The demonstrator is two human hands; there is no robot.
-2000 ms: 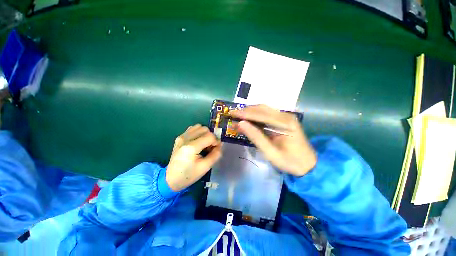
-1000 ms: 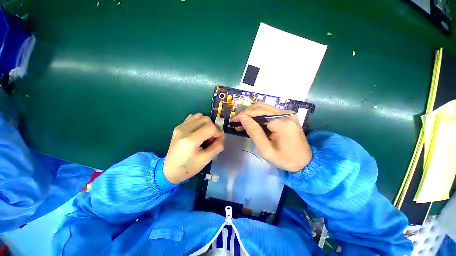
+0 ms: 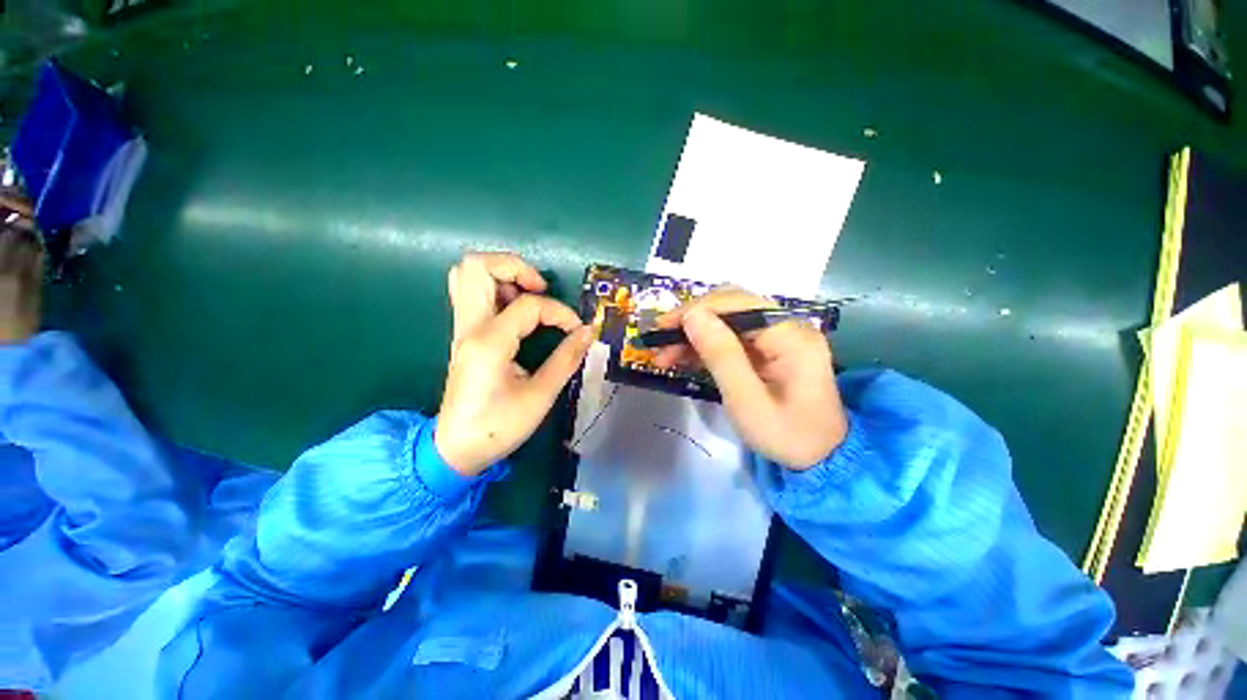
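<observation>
The open tablet (image 3: 666,479) lies in front of me, its silver back plate towards me and its dark board with orange flex cables at the far end. My right hand (image 3: 766,369) holds the dark tweezers (image 3: 766,317) over the board. The blunt dark end points left at the orange cables. My left hand (image 3: 513,362) has its thumb and index fingertips together at the board's left edge; whether something is between them cannot be told. A white liner sheet (image 3: 769,205) with a black tape patch (image 3: 676,238) lies beyond the tablet.
A blue bin (image 3: 69,144) stands at far left, near another person's blue sleeve (image 3: 96,431). Pale yellow papers (image 3: 1210,438) lie over black strips at right. A white perforated tray (image 3: 1192,667) is at lower right. Another open tablet (image 3: 1135,34) shows at upper right.
My left hand has turned and opened out, its thumb and index finger now reaching the board's left edge. My right hand stays over the board with the tweezers. The view has shifted slightly.
</observation>
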